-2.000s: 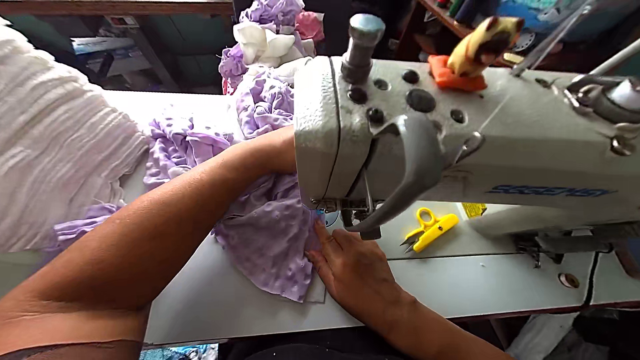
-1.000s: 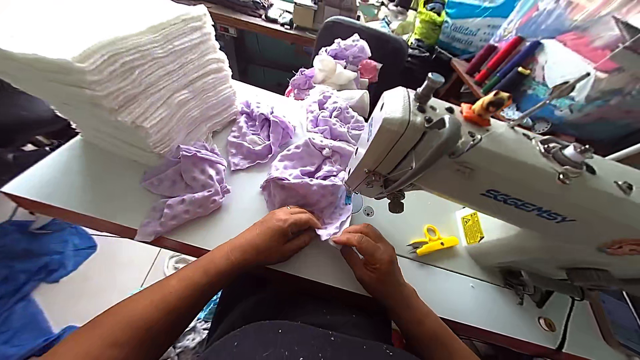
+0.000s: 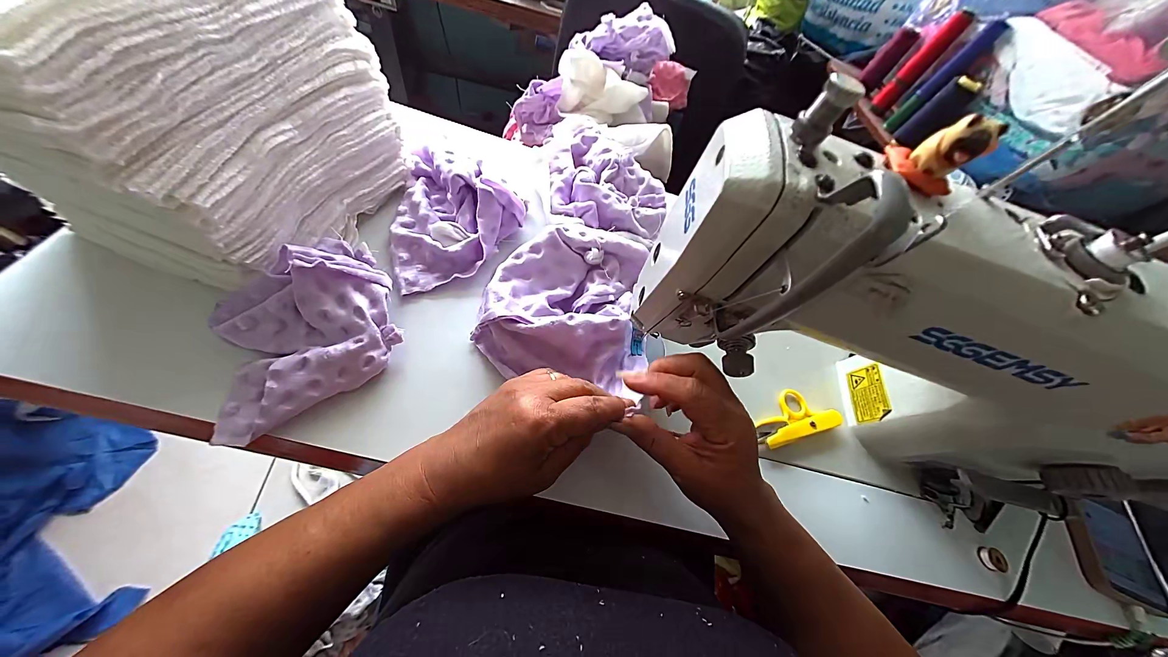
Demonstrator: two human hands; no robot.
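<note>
A lilac dotted fabric piece (image 3: 566, 338) lies left of the needle area of a white Segemsy sewing machine (image 3: 876, 292), its near corner at my fingers. My left hand (image 3: 538, 424) pinches that corner between thumb and fingers. Close against it, my right hand (image 3: 698, 420) has its thumb at the fabric's edge and its index finger bent above; whether it grips the cloth is unclear. A small blue tag (image 3: 637, 341) shows on the fabric beside the presser foot, which is mostly hidden. Yellow thread snips (image 3: 798, 422) lie to the right of my right hand.
More lilac fabric pieces (image 3: 306, 333) lie at the left, near a tall stack of white cloth (image 3: 210, 119). Lilac, white and pink scraps (image 3: 607, 78) are heaped behind the table. A small bobbin (image 3: 993, 558) rests at the right. Blue cloth (image 3: 55, 511) is at lower left.
My left hand has come from behind the machine head to the fabric's near corner, beside my right hand. The fabric's near edge is now between my hands. The view has shifted widely.
</note>
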